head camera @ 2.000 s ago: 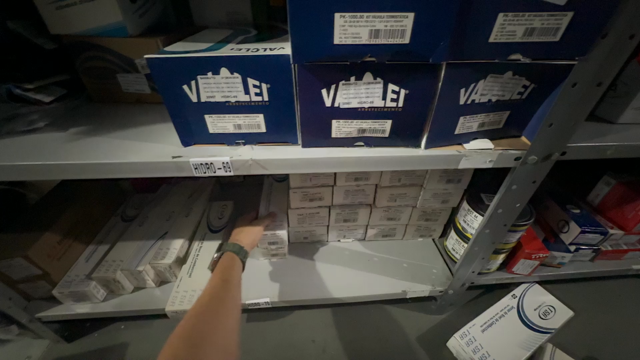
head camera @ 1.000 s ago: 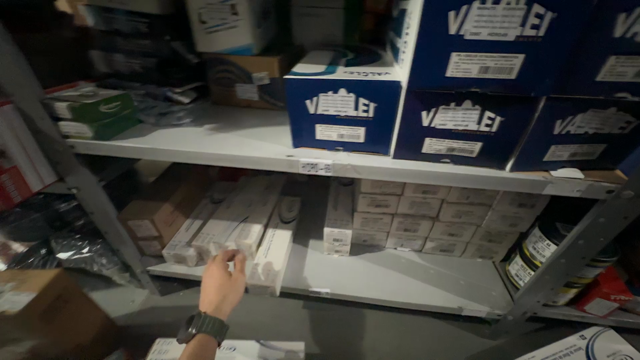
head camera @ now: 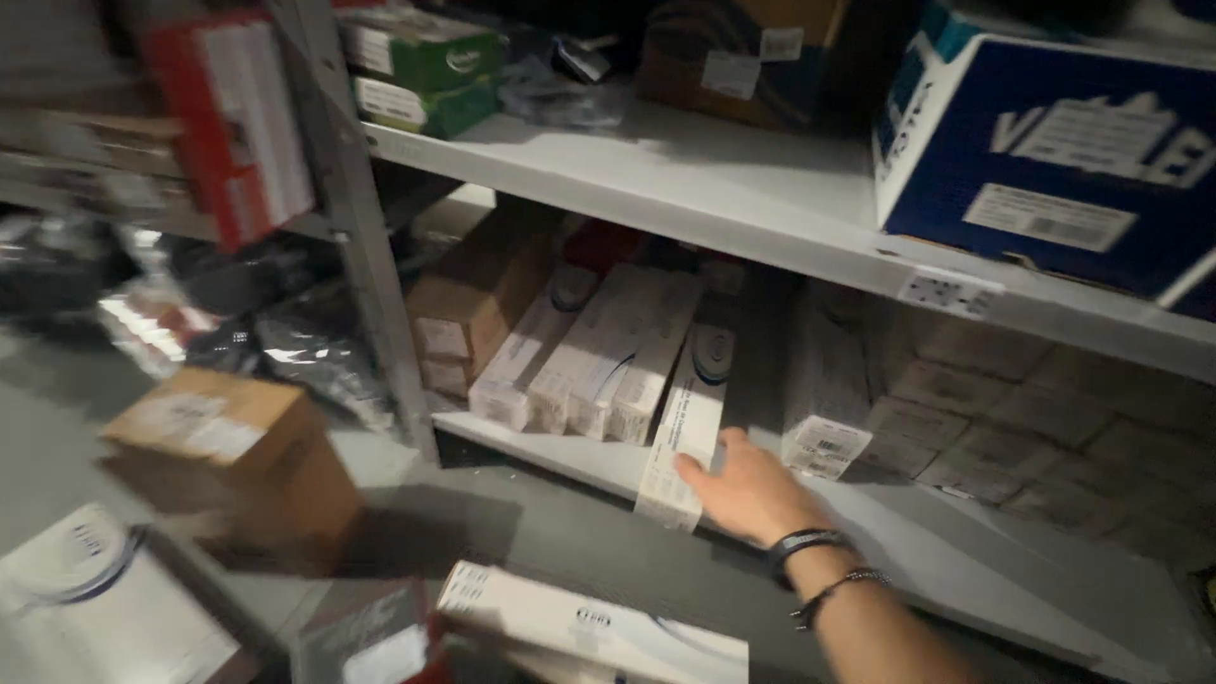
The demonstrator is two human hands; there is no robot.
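My right hand (head camera: 750, 489), with two dark bracelets at the wrist, reaches in from the lower right. Its thumb lies over the front right edge of a long white carton (head camera: 692, 418) that sticks out past the edge of the lower shelf. The other fingers are mostly hidden, so how firmly they hold it does not show. Left of this carton, several similar white cartons (head camera: 608, 361) lie side by side. Another long white carton (head camera: 825, 418) lies to the right of the hand. My left hand is out of view.
Brown cartons (head camera: 456, 323) lie beside the left shelf upright (head camera: 366, 247). On the floor are a brown box (head camera: 237, 465), a white box (head camera: 104, 598) and a long white box (head camera: 598, 627). The upper shelf (head camera: 655, 190) carries green boxes (head camera: 432, 71) and a blue Valclei box (head camera: 1054, 161).
The view has swung left. My left hand with the wristwatch, at the white cartons on the lower shelf earlier, has left the view. My right hand has come in at the protruding carton.
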